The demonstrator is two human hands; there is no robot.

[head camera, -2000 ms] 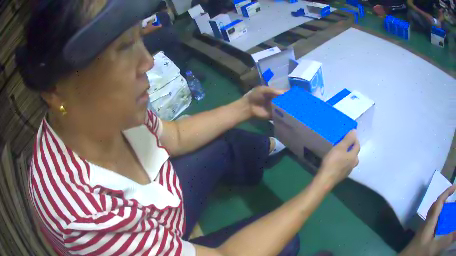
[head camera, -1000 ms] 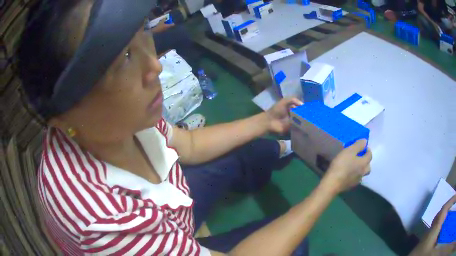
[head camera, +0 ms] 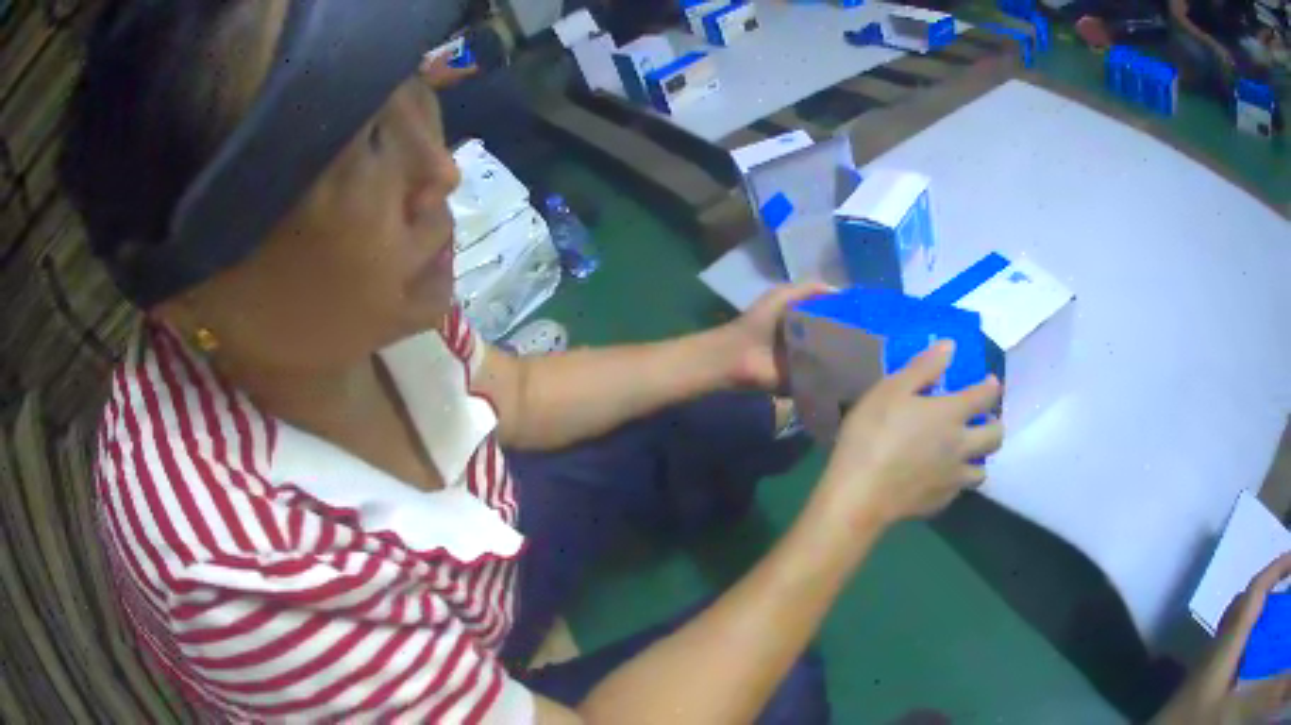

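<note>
My left hand [head camera: 1229, 654] is at the lower right, cut off by the picture's edge. Its fingers are on a retail carton with a blue face [head camera: 1270, 640] and hold it. A white open flap [head camera: 1237, 561] stands up beside the fingers. The rest of this carton lies outside the picture. My right hand is not in view.
A seated person [head camera: 326, 567] at left holds another blue and white carton [head camera: 835, 371] in both hands. Beyond it, several cartons [head camera: 885, 234] stand on a white-covered pallet [head camera: 1133, 283]. A plastic bottle [head camera: 569, 238] is on the green floor.
The neighbour's carton has been turned, and the neighbour's right hand has moved onto its blue end. The view has shifted slightly. My left hand still holds its carton at the edge.
</note>
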